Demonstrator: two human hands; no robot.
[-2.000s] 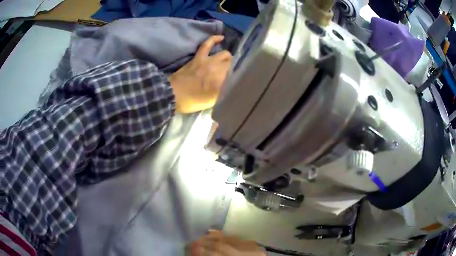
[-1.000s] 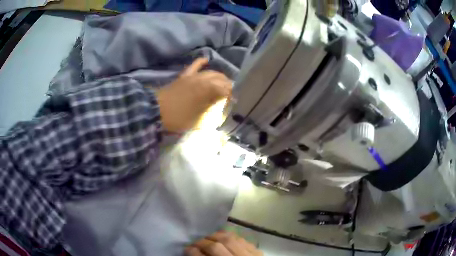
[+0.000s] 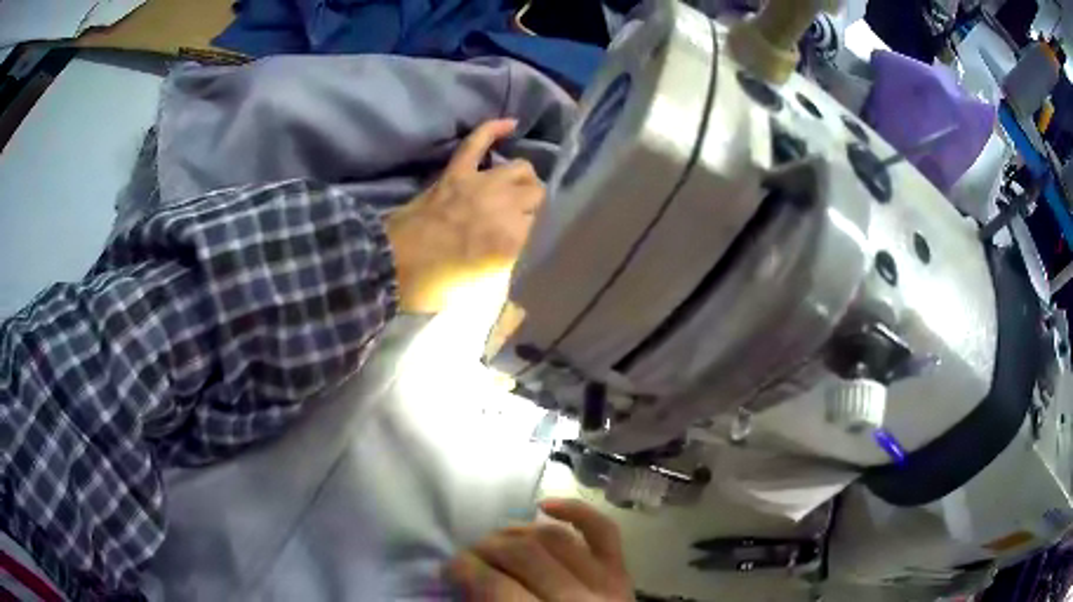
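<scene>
A large grey fabric panel (image 3: 341, 459) lies over the bed, its right edge at the brightly lit foot of the sewing machine (image 3: 706, 235). My left hand (image 3: 465, 223), in a checked sleeve, rests on the fabric left of and behind the needle area, index finger extended; part of it is behind the machine head. My right hand (image 3: 547, 555) lies at the fabric's right edge near the bottom of the picture, fingers bent and partly cut off. Whether its fingertips pinch the fabric is unclear. The needle is lost in glare.
Dark thread snips (image 3: 755, 553) lie on the machine bed (image 3: 671, 535), right of my right hand. A metal guide (image 3: 641, 480) sits beside the foot. Navy fabric (image 3: 377, 26) is heaped behind the grey cloth. A purple cloth (image 3: 930, 118) is behind the machine head.
Since one second ago, my right hand shows higher in the picture, nearer the foot, with its fingers more bent. My left hand still rests on the fabric. The camera view has shifted slightly.
</scene>
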